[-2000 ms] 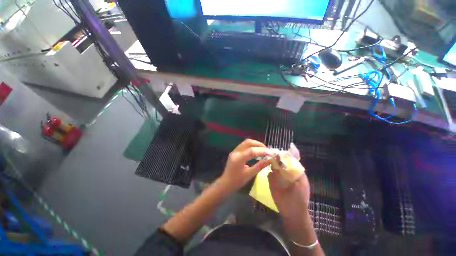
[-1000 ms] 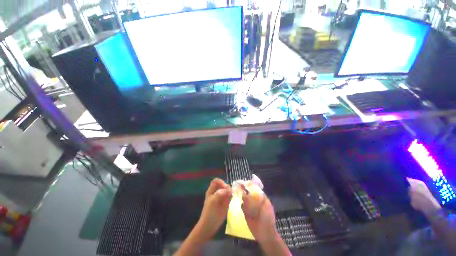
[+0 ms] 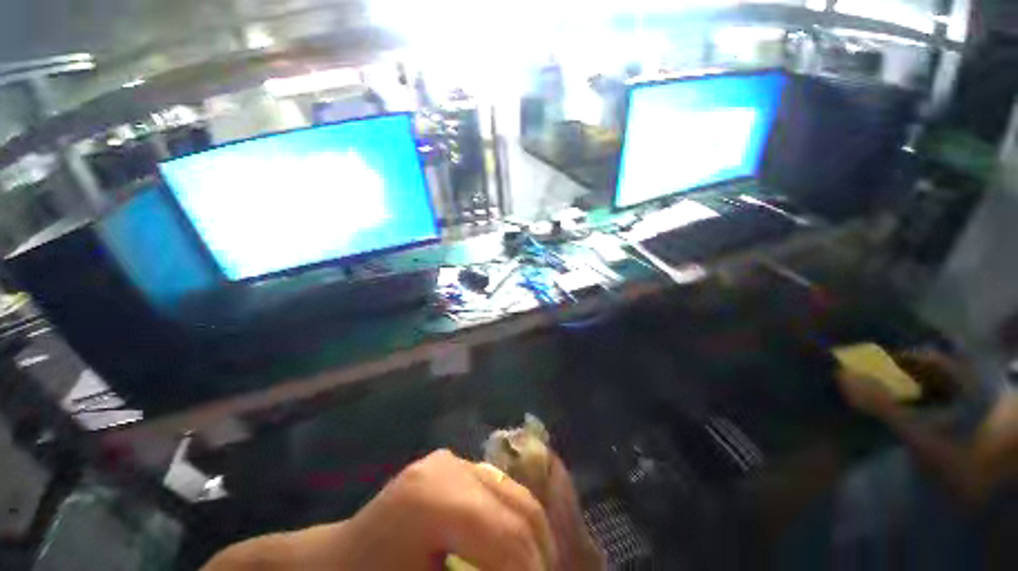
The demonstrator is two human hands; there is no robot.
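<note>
The picture is blurred. My left hand point(image 3: 430, 515) is curled in the lower middle, in front of my right hand point(image 3: 567, 524), which it partly covers. An off-white crumpled wad point(image 3: 520, 442) sticks up between the hands, both closed around it. My left fingertips are hidden. A small yellow edge point(image 3: 458, 562) shows under my left hand at the bottom of the frame; the rest of that sheet is hidden.
Dark panels with silver rows point(image 3: 614, 535) lie right of my hands. The raised shelf point(image 3: 368, 388) holds two monitors point(image 3: 313, 199), keyboards and tangled cables point(image 3: 541, 279). At right a coworker's hand point(image 3: 871, 393) holds a yellow piece point(image 3: 879, 370).
The view has tilted up and swung right. My hands appear larger and lower, my left now overlapping my right. The coworker's glowing panel is out of sight; a yellow piece shows in their hand.
</note>
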